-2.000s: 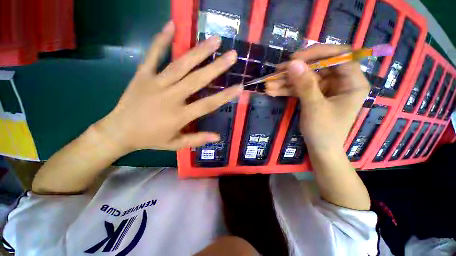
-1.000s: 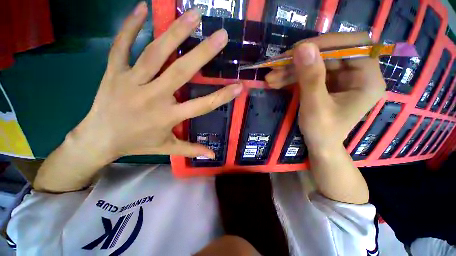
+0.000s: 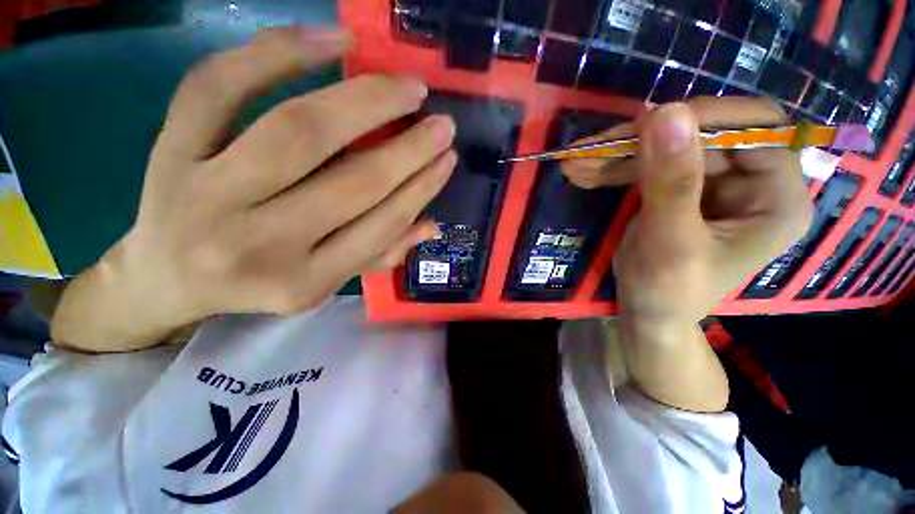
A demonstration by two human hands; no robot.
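My right hand [image 3: 702,201] holds orange tweezers [image 3: 722,139] with a pink-purple end like a pen. Their silvery tip is over the upper part of the nearest left phone [image 3: 472,191], and a small dark patch shows at the tip. My left hand [image 3: 281,191] is spread palm down, with its fingertips at that phone's left edge, covering part of it. The phone lies in the red foam tray [image 3: 514,216]. A second phone [image 3: 547,241] lies in the slot beside it. A clear, glossy sheet with a grid of dark squares [image 3: 622,45] lies across the upper slots.
A green bench [image 3: 90,110] is at the left, with a yellow-and-white card [image 3: 25,231] at its edge. More phones in red foam slots [image 3: 853,241] run off to the right. A red object shows in the top left corner.
The tweezer tip has moved from the dark-square sheet to the nearest left phone. My left hand's fingers have come closer together beside that phone. The view has shifted slightly.
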